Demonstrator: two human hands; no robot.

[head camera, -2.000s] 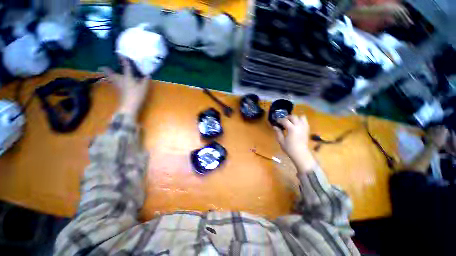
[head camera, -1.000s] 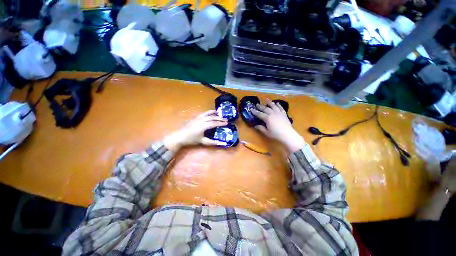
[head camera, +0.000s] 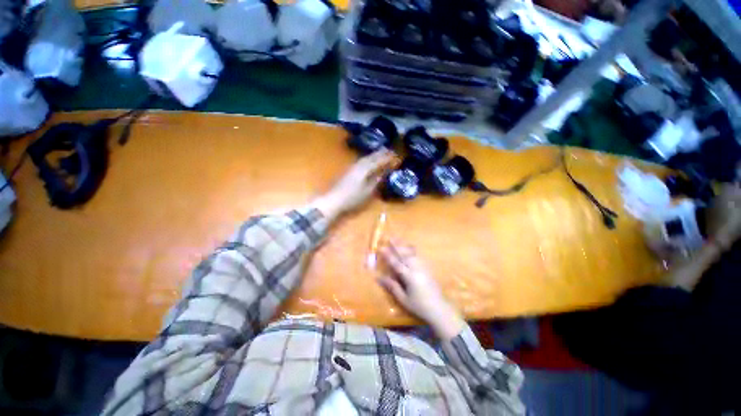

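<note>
Several small black modules with silvery centres [head camera: 402, 184] stand in a group on the orange bench [head camera: 244, 187]. My left hand [head camera: 357, 184] reaches to the left side of the group, its fingertips against or just beside the modules; whether it grips one cannot be told. My right hand [head camera: 410, 283] is low over the bench in front of the group, fingers apart, holding nothing. A slim yellow-orange, pen-like tool [head camera: 377, 239] lies just left of its fingertips.
White camera housings [head camera: 180, 67] stand on the green strip behind. Stacked dark trays [head camera: 418, 77] are at the back. A black coiled cable [head camera: 69, 165] lies left; a pigtail cable [head camera: 587, 195] lies right. Another person's hand and dark sleeve are at far right.
The modules now stand in a closer group, further back. My right hand has left them and moved down toward me. My left hand has moved up. The view has shifted right.
</note>
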